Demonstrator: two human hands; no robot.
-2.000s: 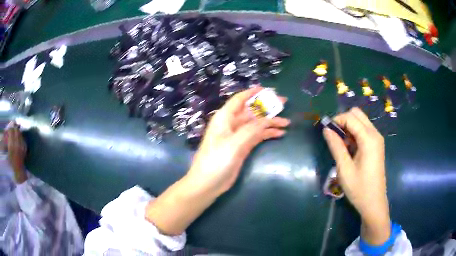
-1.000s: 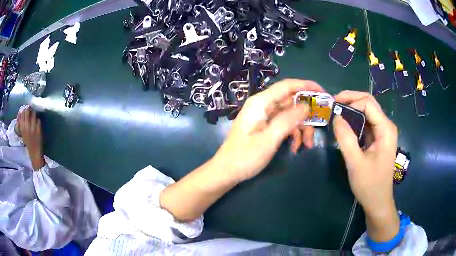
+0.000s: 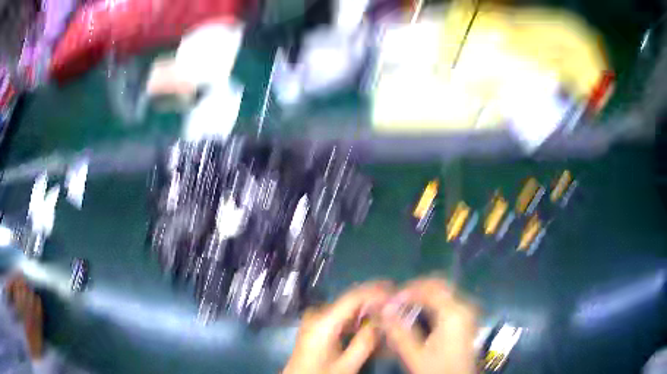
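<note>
The view is strongly blurred. My left hand and my right hand meet at the bottom, fingertips close together. A bit of yellow from the watch case shows at my left fingers. A small silvery-dark part of the display screen module shows at my right fingers. Most of both parts is hidden by the fingers, and I cannot tell how they are joined. Several loose screen modules with yellow tails lie beyond my right hand. Another open watch case lies right of it.
A large heap of dark clips lies beyond my left hand. White scraps and a small dark bundle lie at left, near another person's hand. Beyond the grey rail are a yellow sheet and white items.
The view has tilted up, so my hands now sit lower in the picture. They have come together, fingertips meeting; a second ago the open case and the screen showed clearly side by side.
</note>
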